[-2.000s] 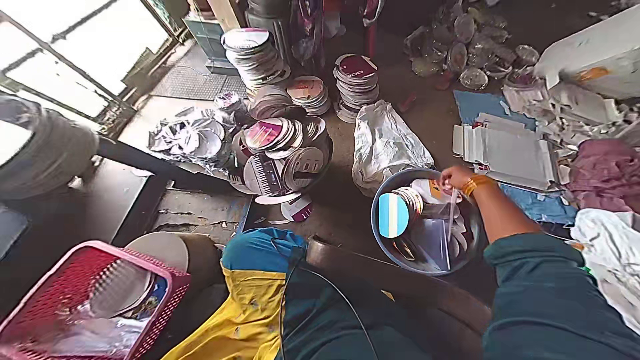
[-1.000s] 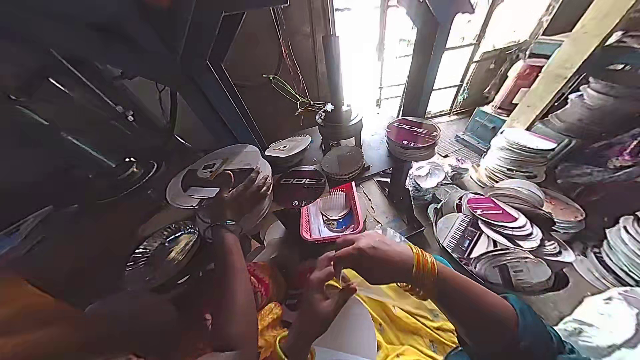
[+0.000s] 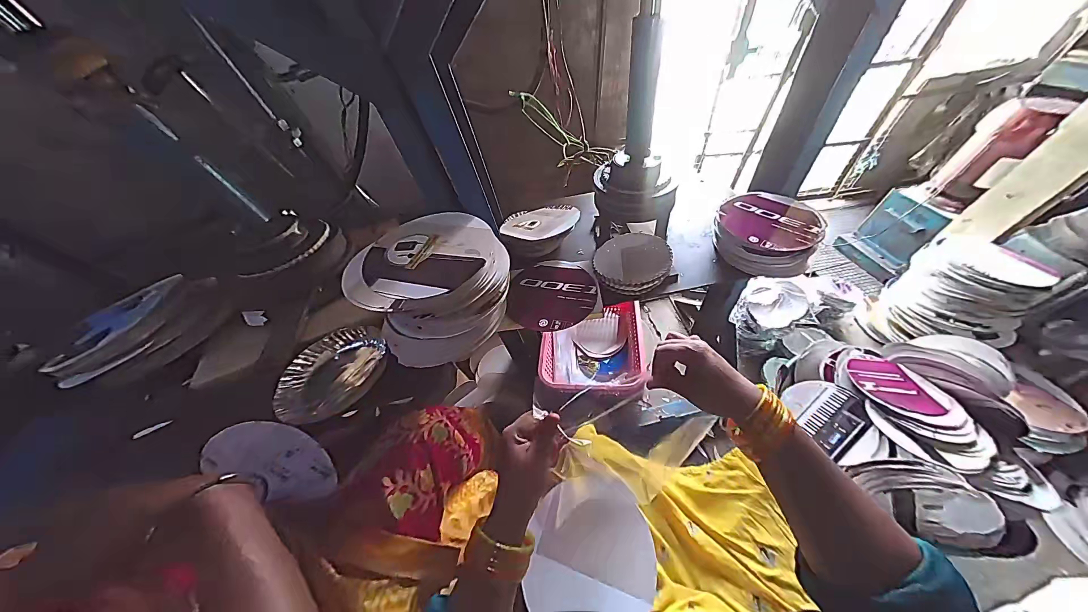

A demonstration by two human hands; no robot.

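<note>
My left hand (image 3: 529, 442) is raised over my lap, its fingers closed on one end of a thin pale strip (image 3: 610, 411). The strip runs up to my right hand (image 3: 693, 365), a closed fist with yellow bangles at the wrist. Clear plastic film (image 3: 650, 463) hangs below the two hands; which fingers hold it cannot be told. A white round disc (image 3: 586, 544) lies in my lap beneath my left hand, against yellow cloth (image 3: 722, 527). Just beyond the hands stands a pink plastic basket (image 3: 548, 361) with paper plates inside.
Tall stacks of round paper discs (image 3: 446, 314) stand ahead, beside a press machine's column (image 3: 639, 191). A shiny fluted plate (image 3: 331, 374) lies left. Piles of discs (image 3: 926, 442) fill the right. Another person's arm (image 3: 246, 544) is at lower left, near a round disc (image 3: 270, 463).
The view has swung far left since two seconds ago, when my right hand was at a tub. Since one second ago my hands have moved apart. The co-worker's hand has left the disc stack.
</note>
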